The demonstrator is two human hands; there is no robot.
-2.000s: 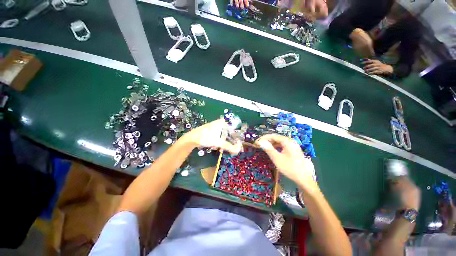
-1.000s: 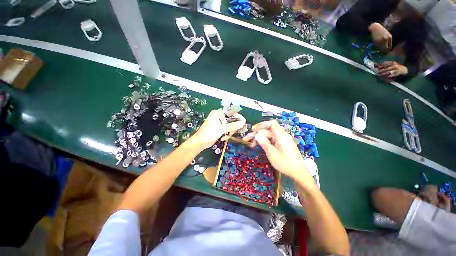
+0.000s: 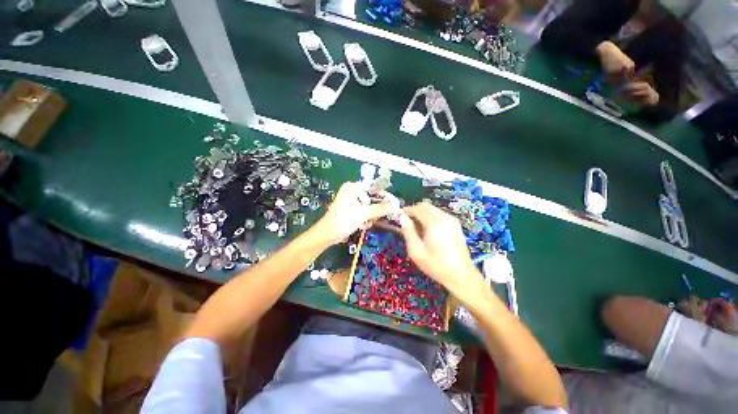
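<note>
My left hand [image 3: 356, 212] is above the top left corner of the parts box, closed on a small bunch of silvery circuit board subassemblies [image 3: 375, 178] that stick up past its fingers. My right hand [image 3: 434, 238] is over the box's upper right part, its fingertips meeting those of my left hand at a small part too blurred to name. The parts box [image 3: 350, 275] holds small red-and-blue components [image 3: 396, 283]. The tangled subassembly pile [image 3: 243, 194] lies left of the box. Blue cylinders [image 3: 489, 214] are heaped right of it, with thin silvery pieces beside them.
White housings [image 3: 596, 192] lie on the green line beyond a pale rail [image 3: 364, 158]. A grey post [image 3: 217, 65] stands at the left. A carton [image 3: 31, 113] is far left. A white housing [image 3: 500, 271] sits right of the box. Other workers' arms [image 3: 635, 323] are at the right.
The housings on the line have shifted right. My hands have come together at the fingertips above the box. The neighbouring worker's arm at right has moved in since the earliest frame.
</note>
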